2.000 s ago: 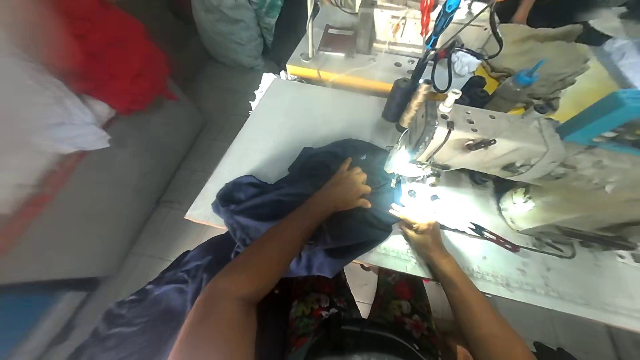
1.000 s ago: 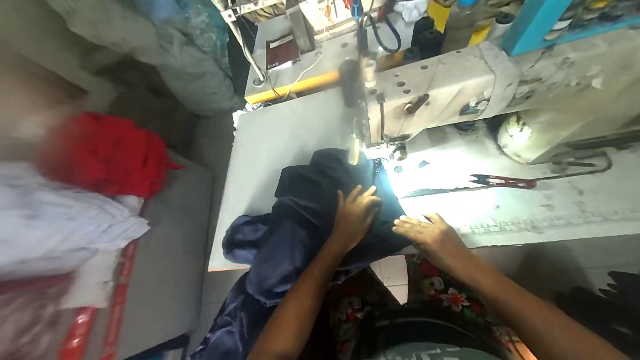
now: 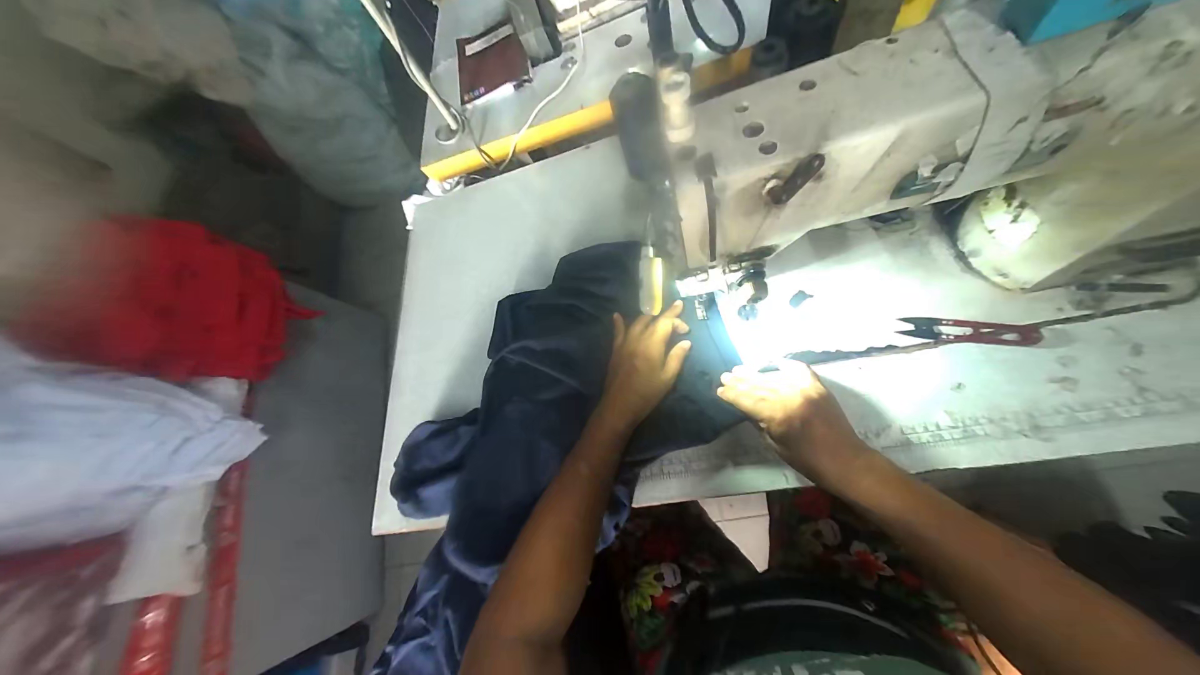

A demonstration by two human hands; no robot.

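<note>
Dark navy fabric (image 3: 544, 375) lies bunched on the pale sewing table and hangs over its front edge. Its right edge runs under the presser foot area of an industrial sewing machine (image 3: 844, 122), lit by a bright lamp. My left hand (image 3: 647, 361) rests on the fabric just left of the needle area, fingers spread. My right hand (image 3: 783, 398) is at the fabric's right edge, in front of the needle, fingertips close together on the cloth. Glare hides whether they pinch it. Red-handled thread snips (image 3: 980, 332) lie to the right of the needle area.
A second machine table with a yellow edge (image 3: 525, 141) adjoins at the back, bearing a dark red booklet (image 3: 492, 64). At left, red cloth (image 3: 178, 300) and white cloth (image 3: 103, 450) lie on a grey surface. Plastic-wrapped bundles (image 3: 309, 103) stand at the back left.
From two seconds ago, the view has shifted and the navy fabric lies more lengthwise toward the front edge. My left hand has moved from the top of the bunched cloth to beside the needle area.
</note>
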